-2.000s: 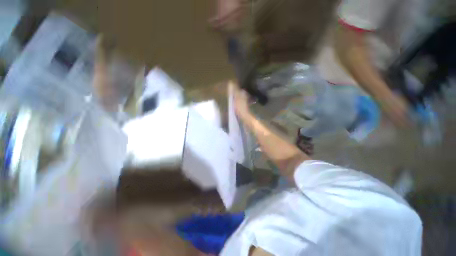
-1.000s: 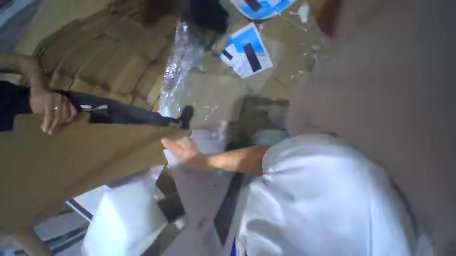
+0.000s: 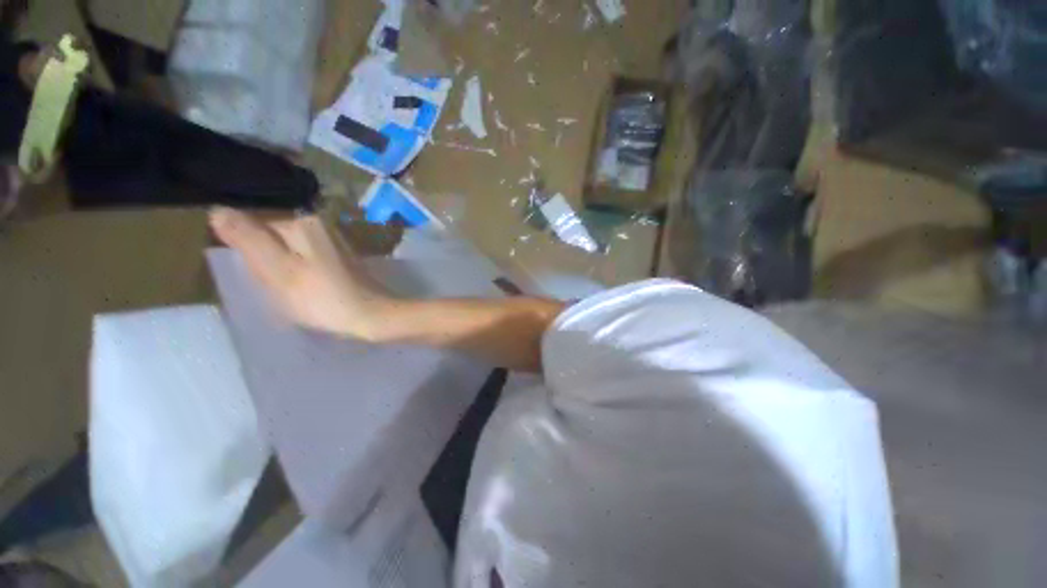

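Note:
A large white printed carton (image 3: pixel 344 402) with a long black band is in front of me, with its panels spread at angles. A pale flap (image 3: pixel 172 425) sticks out at its left. My right hand (image 3: pixel 299 270), bare, reaches in from a white sleeve and lies over the carton's upper edge. It appears to grip that edge, but the fingers are blurred and partly hidden. My left hand is not in view.
Blue-and-white printed cardboard (image 3: pixel 385 121) and scraps lie on the brown floor. A small open carton (image 3: pixel 629 144) holds shiny packets. A white wrapped bundle (image 3: pixel 247 69) is at upper left, beside a person's dark-clothed limb (image 3: pixel 172 155). Clear film (image 3: pixel 746 218) lies at upper right.
The view has swung, showing more scrap-covered floor. My right hand and the carton edge appear farther left. The other person's hand and brown panel at the left have left view.

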